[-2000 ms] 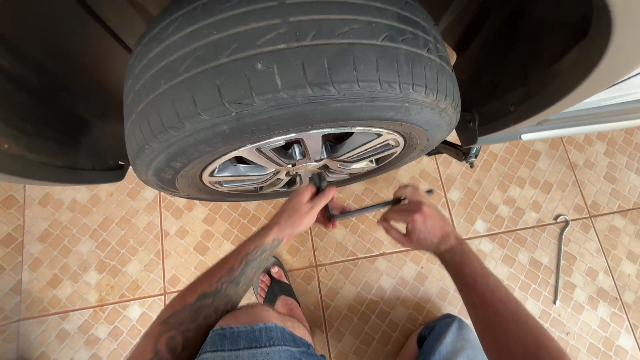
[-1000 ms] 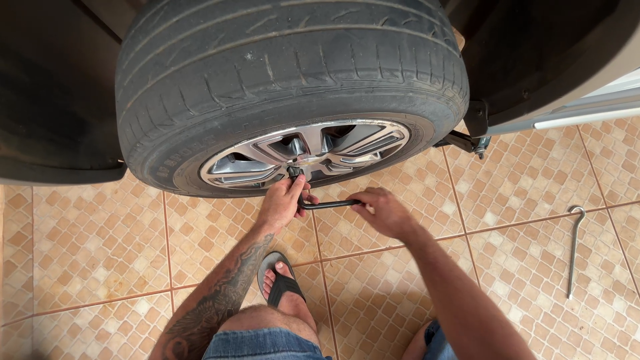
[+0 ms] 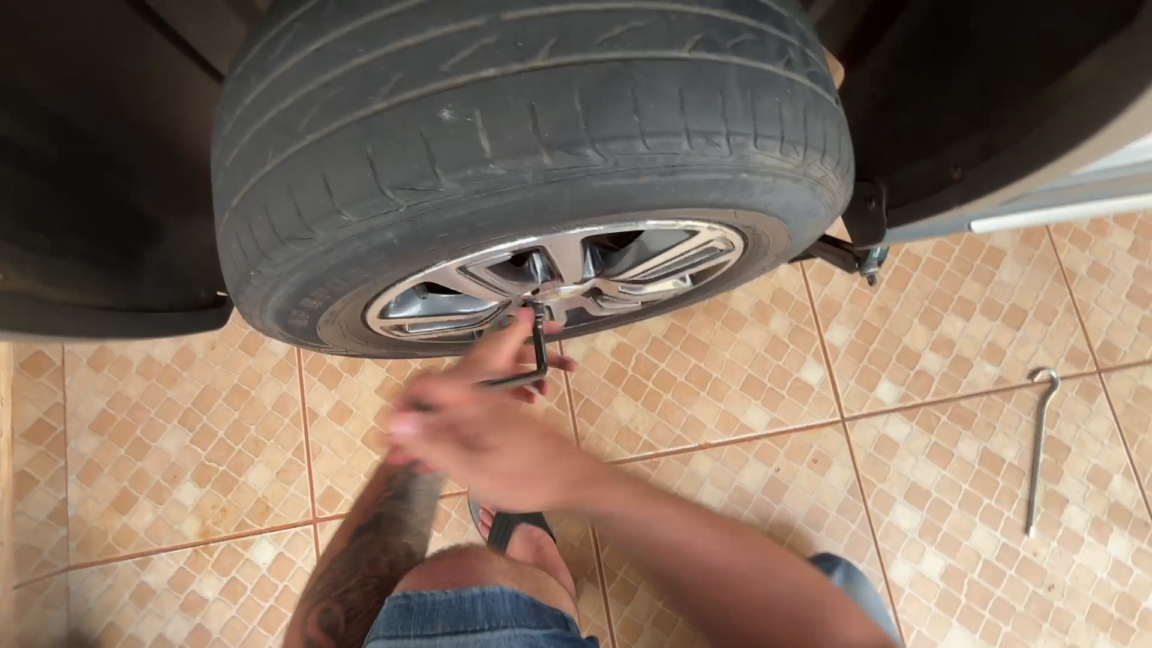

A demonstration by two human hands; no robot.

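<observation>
A black L-shaped lug wrench point(image 3: 540, 346) has its socket end at the hub area of the alloy wheel rim point(image 3: 576, 270), inside a worn black tire point(image 3: 531, 135). My left hand point(image 3: 508, 346) is around the wrench near its socket end, partly hidden behind my other hand. My right hand point(image 3: 477, 441), blurred, grips the far end of the wrench handle, which points to the left. It overlaps my left wrist in the view. The lug nuts at the socket cannot be made out.
A metal rod with a hooked end point(image 3: 1039, 450) lies on the tiled floor point(image 3: 720, 387) at the right. A jack part point(image 3: 855, 256) shows beneath the car body, right of the tire. Dark wheel-arch liners flank the tire. My sandalled foot point(image 3: 531, 540) is below my hands.
My right hand has swung from the right across to the left with the wrench handle. My left hand has stayed by the socket end.
</observation>
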